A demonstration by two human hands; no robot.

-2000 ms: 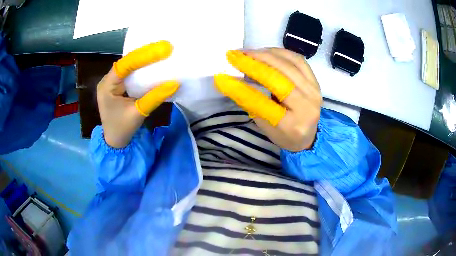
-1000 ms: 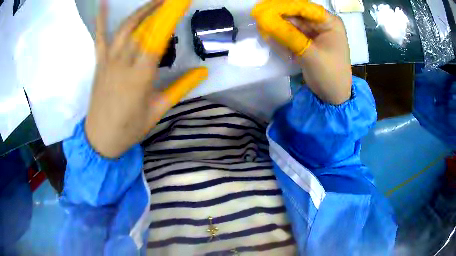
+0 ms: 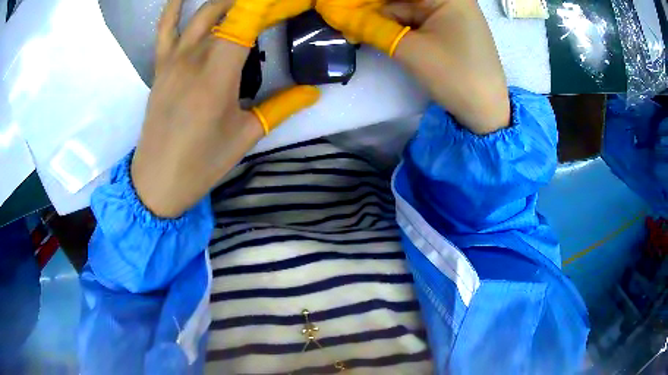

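Observation:
A black watch body [image 3: 322,55] lies on the white foam mat [image 3: 388,99] at the top centre, its glossy face up with a light streak. A second black watch body [image 3: 250,77] shows partly beside my left hand. My left hand [image 3: 194,110] has yellow finger cots; a covered finger reaches the first watch's top edge, and the thumb is spread apart below, near its lower left. My right hand [image 3: 447,55] has its yellow-covered fingertips at the watch's top edge, close to the left fingertip. What they may pinch is hidden near the frame's upper edge.
Large white sheets [image 3: 69,88] lie at the left. A cream block [image 3: 525,9] is cut off at the top right of the mat. The green bench top [image 3: 586,55] and crinkled clear plastic [image 3: 648,58] are further right. The striped shirt is close below the mat.
My right hand has moved left to the watch's top edge, meeting my left fingertip. The small white piece by the watch no longer shows. Earlier, both hands held white sheets; these now lie left.

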